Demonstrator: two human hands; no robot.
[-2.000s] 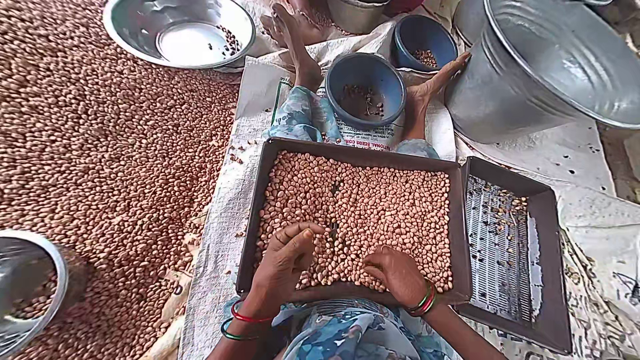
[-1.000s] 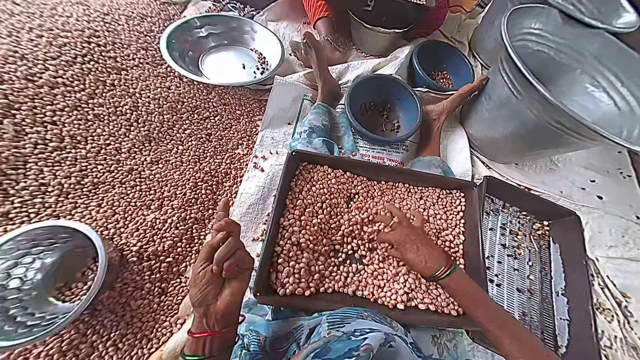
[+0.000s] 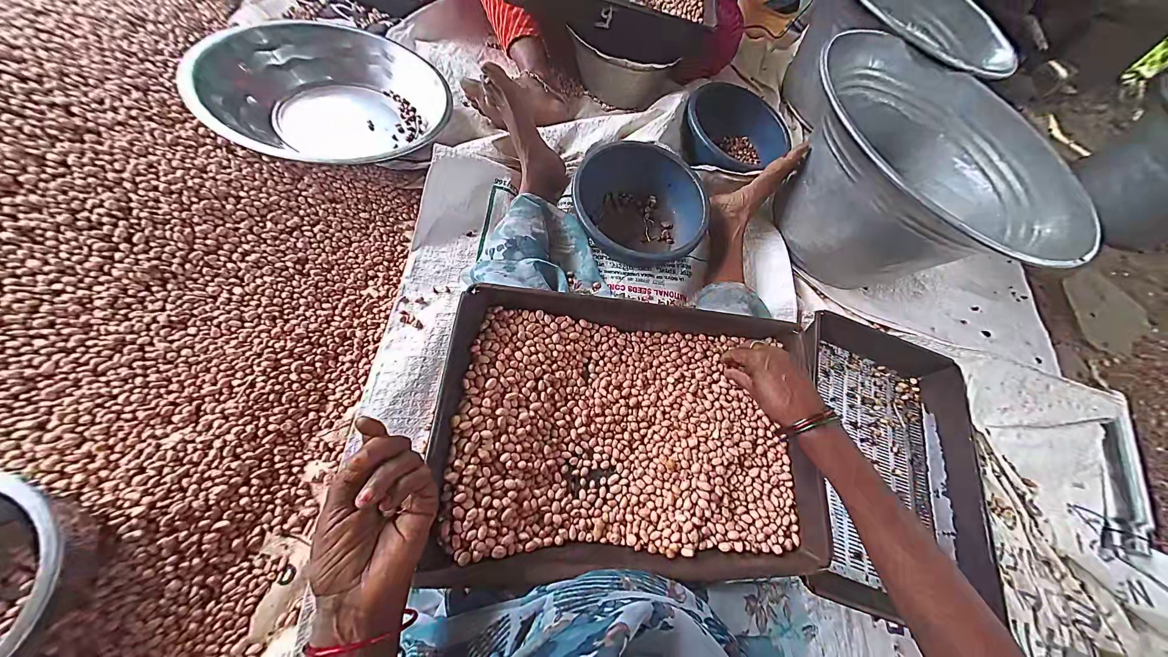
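Note:
A dark rectangular tray (image 3: 630,315) full of shelled peanuts (image 3: 630,429) lies across my lap. My left hand (image 3: 379,502) is raised at the tray's left edge, fingers curled; whether something small sits between them cannot be told. Over the upper right part of the peanuts is my right hand (image 3: 771,374), its fingertips bent together close to the surface; what they may pinch is hidden. Against the tray's right side lies a second dark tray with a slotted metal bottom (image 3: 876,438), scattered with small bits.
A big heap of peanuts (image 3: 182,319) spreads at the left, with a steel basin (image 3: 315,91) beyond. Blue bowls (image 3: 639,201) (image 3: 735,123) stand between and beside my feet. A large metal tub (image 3: 949,155) is at the upper right. Another person's foot (image 3: 538,100) shows at the top.
My left hand has left the peanuts, where it was two seconds ago, and is raised at the tray's left edge. My right hand has moved to the upper right of the tray.

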